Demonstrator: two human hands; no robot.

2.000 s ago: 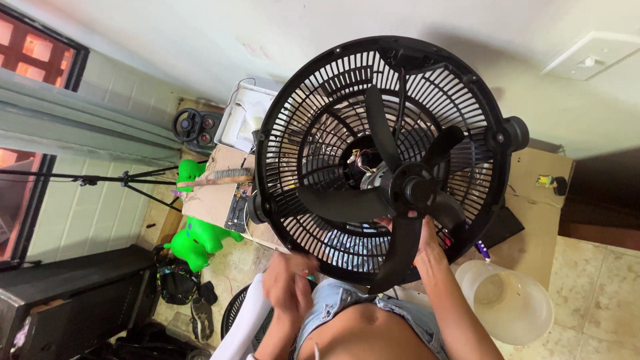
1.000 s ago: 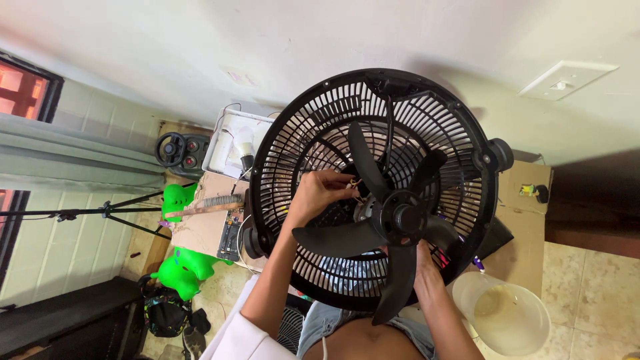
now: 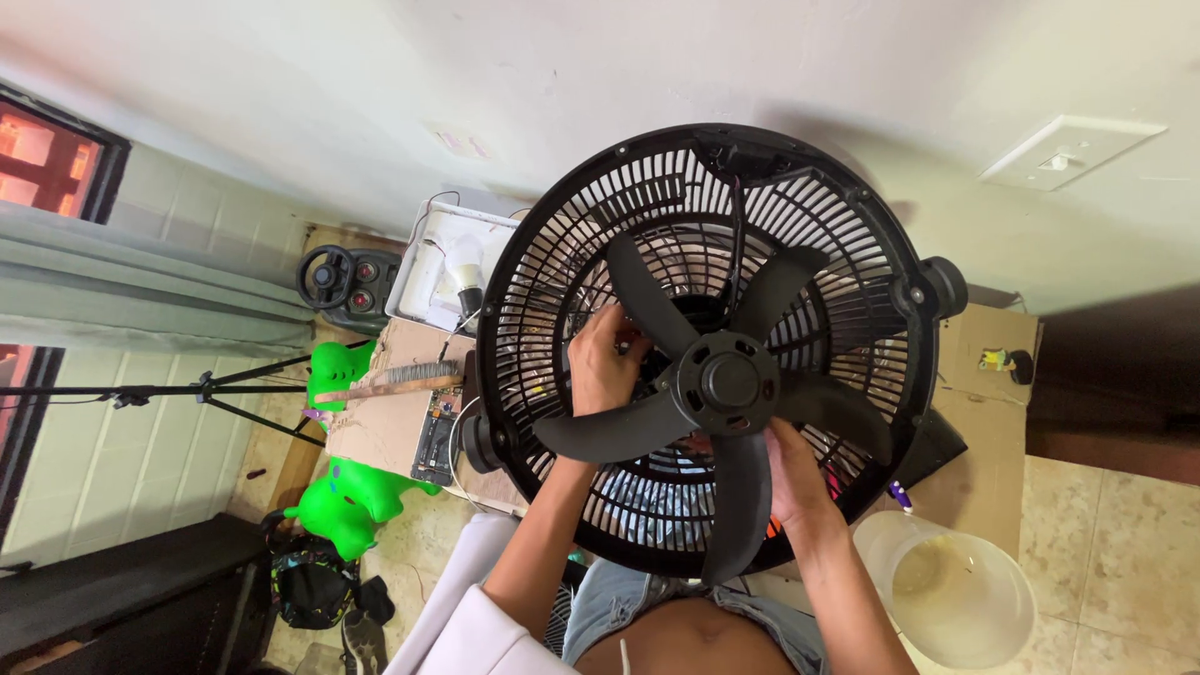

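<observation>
A round black plastic fan housing point(image 3: 848, 202) with a slotted grille stands before me. In front of its middle sits a black fan blade assembly point(image 3: 729, 382) with several blades. My left hand point(image 3: 605, 361) reaches between two blades, its fingers bent close together behind them near the hub; what they touch is hidden. My right hand point(image 3: 795, 469) is under the hub between the lower and right blades, its fingertips hidden behind the hub, where it appears to support the motor part. A dark cable point(image 3: 738, 234) runs from the housing's top toward the centre.
A cardboard-covered table point(image 3: 980, 441) lies beneath. On the left are a wire brush point(image 3: 403, 382), a white tray point(image 3: 412, 281) with a light bulb point(image 3: 466, 272), and a circuit board point(image 3: 436, 441). A translucent bucket point(image 3: 947, 595) stands at lower right, a tripod point(image 3: 206, 384) at left.
My left hand, in front of my body two seconds ago, has moved up to behind the blades near the hub and stays there. My right hand remains beneath the hub.
</observation>
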